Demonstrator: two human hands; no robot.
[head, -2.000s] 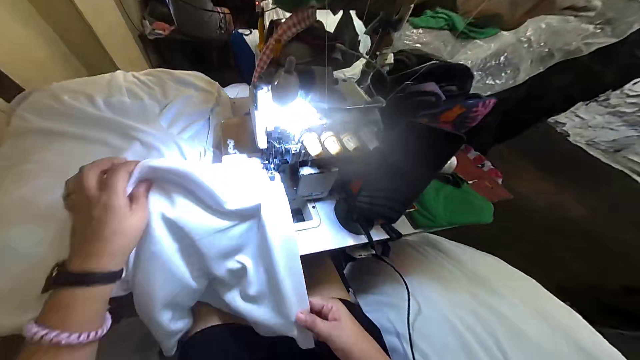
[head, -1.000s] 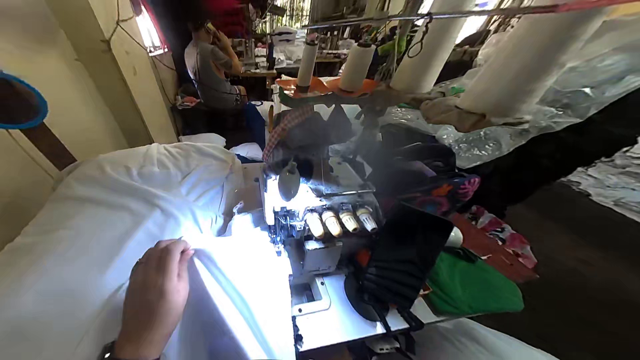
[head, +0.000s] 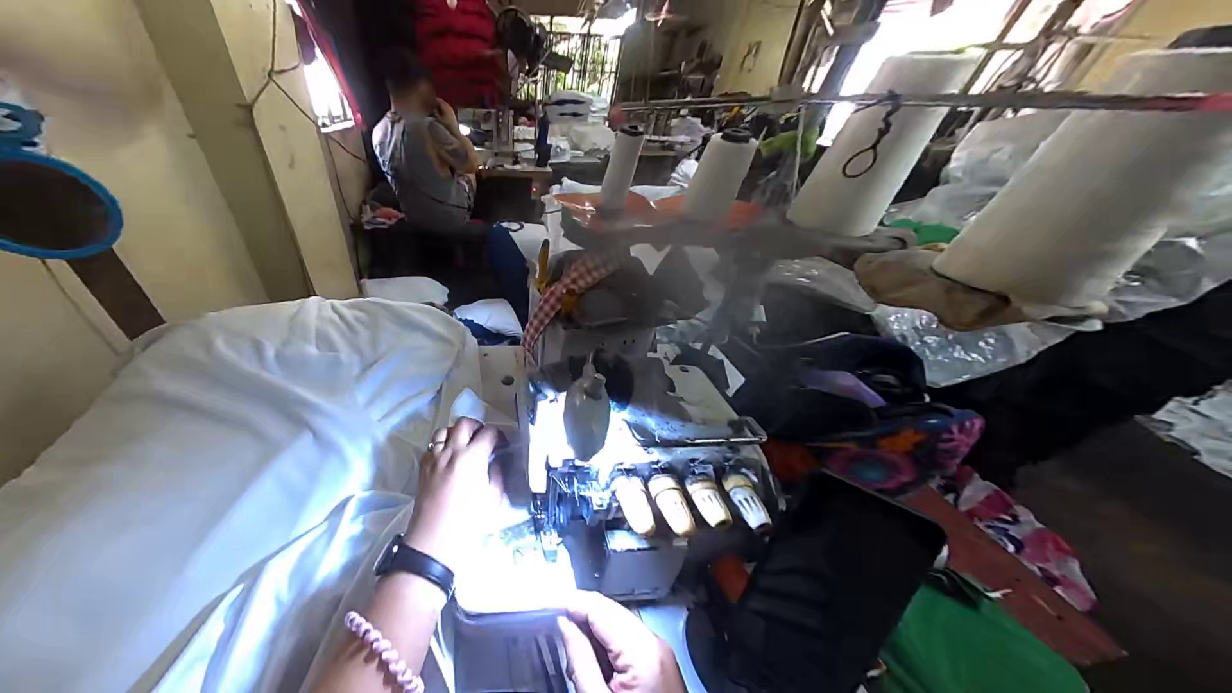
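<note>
An overlock sewing machine [head: 645, 563] stands lit by a bright lamp, with a row of tension dials on its front. My left hand [head: 462, 481], with a ring, a dark wristband and a pink coiled band, reaches to the left side of the needle area; glare and its own back hide whether it grips anything. My right hand [head: 616, 640] is low in front of the machine, fingers curled at the edge of the brightly lit white fabric; its grip is unclear. More white fabric [head: 289, 414] is heaped at the left, beside my left forearm.
Large white thread cones [head: 857, 154] stand behind the machine under a metal rod. A black tablet-like object [head: 837, 577] leans at the right, near green cloth [head: 972, 645]. A blue-rimmed round object [head: 58, 202] is at the far left. A person [head: 423, 144] sits in the background.
The view has tilted up since two seconds ago. My left hand has moved from the fabric at the left to beside the needle area. My right hand, out of view one second ago, is visible again.
</note>
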